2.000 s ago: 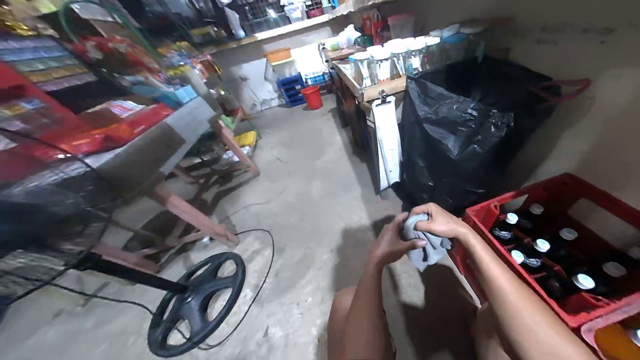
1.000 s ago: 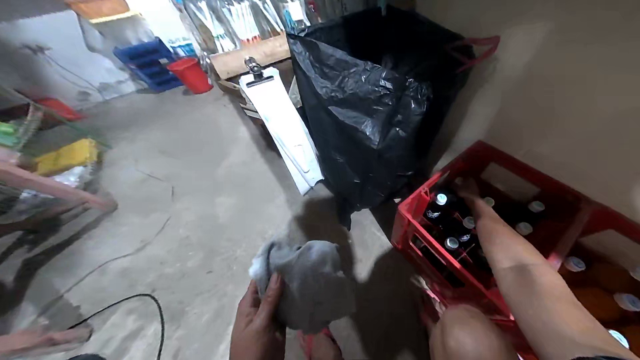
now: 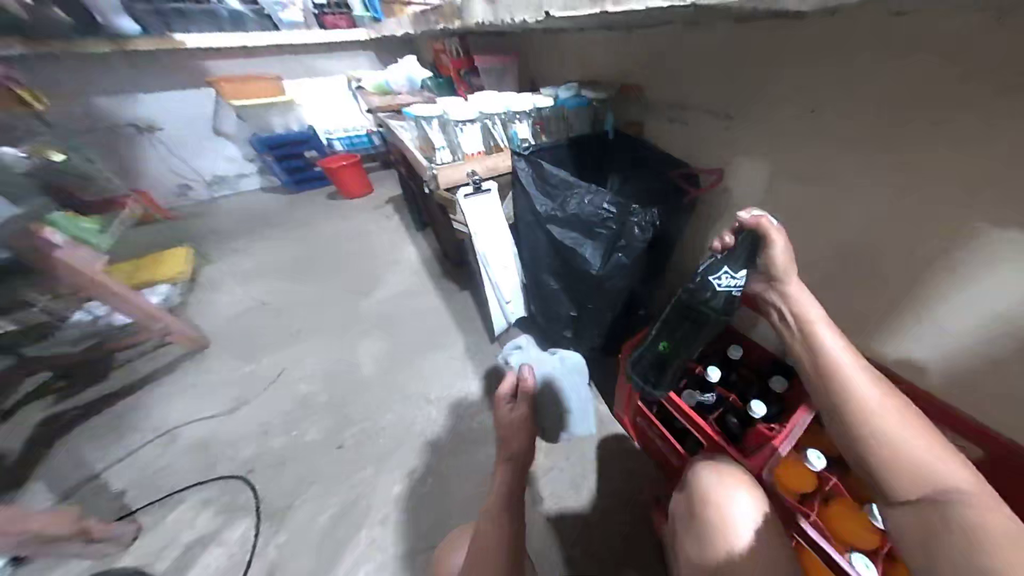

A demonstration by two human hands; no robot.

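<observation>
My right hand grips a dark green glass Sprite bottle by its neck, tilted with its base toward the lower left, above a red plastic crate. White-capped dark bottles stand in that crate's compartments. Low in the middle, my left hand pinches a light grey cloth between thumb and fingers, to the left of the crate. A second red crate with orange-filled bottles lies nearer, partly hidden by my right forearm.
A black plastic bag lines a bin behind the crates. Beside it hangs a clipboard from a wooden table with glass jars. A red bucket stands farther back. A black cable lies on the concrete floor at left.
My right hand, one second ago down among the crate's bottles, is now raised with a bottle in it. The cloth was between both hands two seconds ago; now only my left holds it.
</observation>
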